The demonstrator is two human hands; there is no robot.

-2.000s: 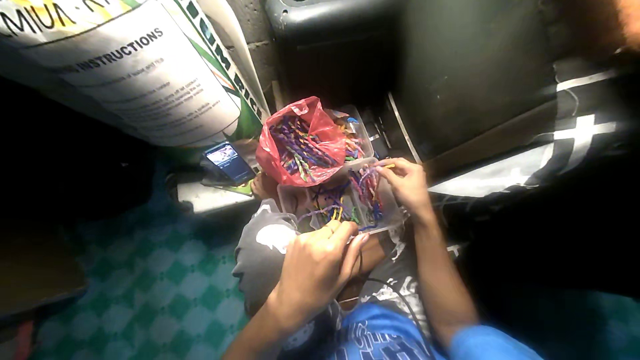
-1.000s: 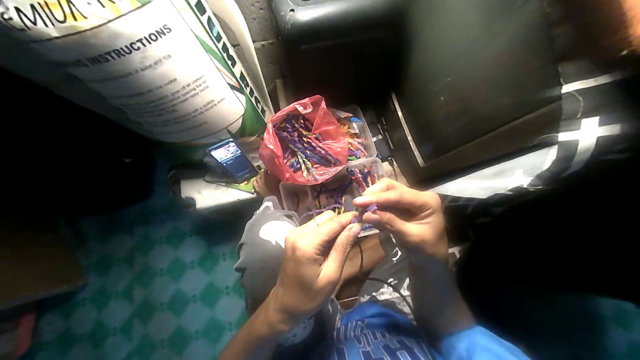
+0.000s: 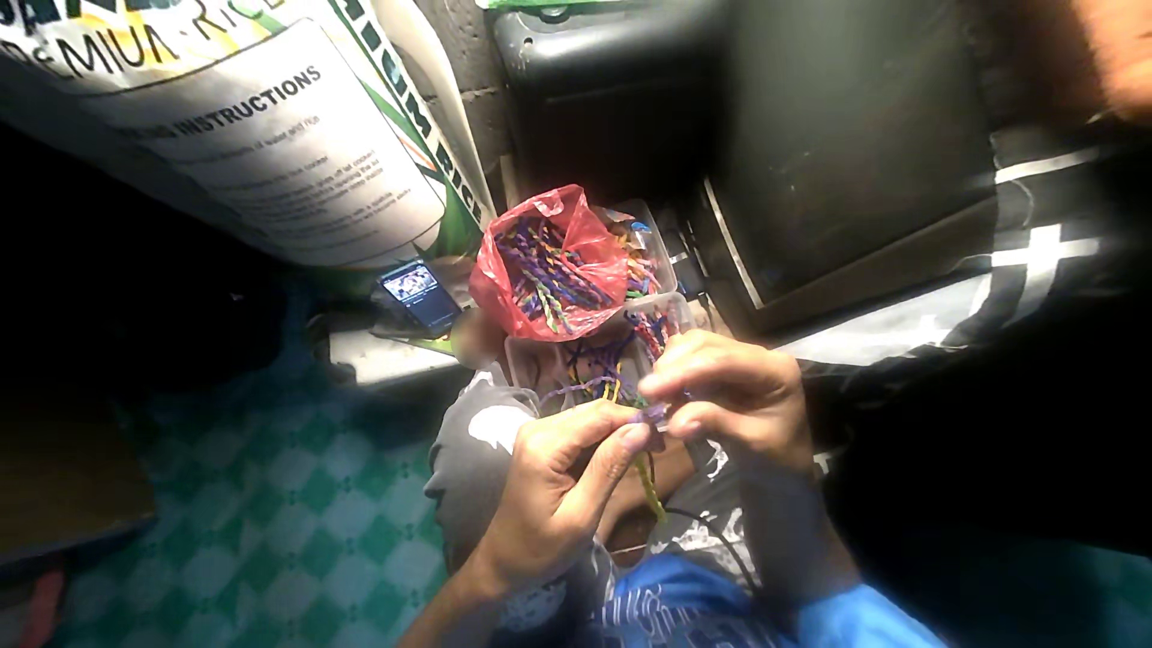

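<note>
My left hand (image 3: 576, 468) pinches a small purple braided cord piece (image 3: 654, 414) between thumb and forefinger. Close on its right, my right hand (image 3: 733, 396) has its thumb and forefinger slightly apart at the cord's other side; whether it grips the cord cannot be told. A yellow cord (image 3: 650, 490) hangs below the fingers. Just beyond the hands, a clear plastic divided container (image 3: 531, 360) holds purple, yellow and red cords. Behind it, a pink plastic bag (image 3: 495, 297) full of multicoloured braided cords stands open, beside another clear container (image 3: 666, 261) with more cords.
A lit smartphone (image 3: 421, 297) leans at the left of the bag, above a pale box-like object (image 3: 387, 358). A large printed rice sack (image 3: 297, 153) stands at upper left. Black furniture or casing (image 3: 621, 99) rises behind the containers. The floor (image 3: 342, 540) is green-checked.
My right hand has come from the right side of the divided container down and left to meet my left hand. Both hands now meet closely at the purple cord.
</note>
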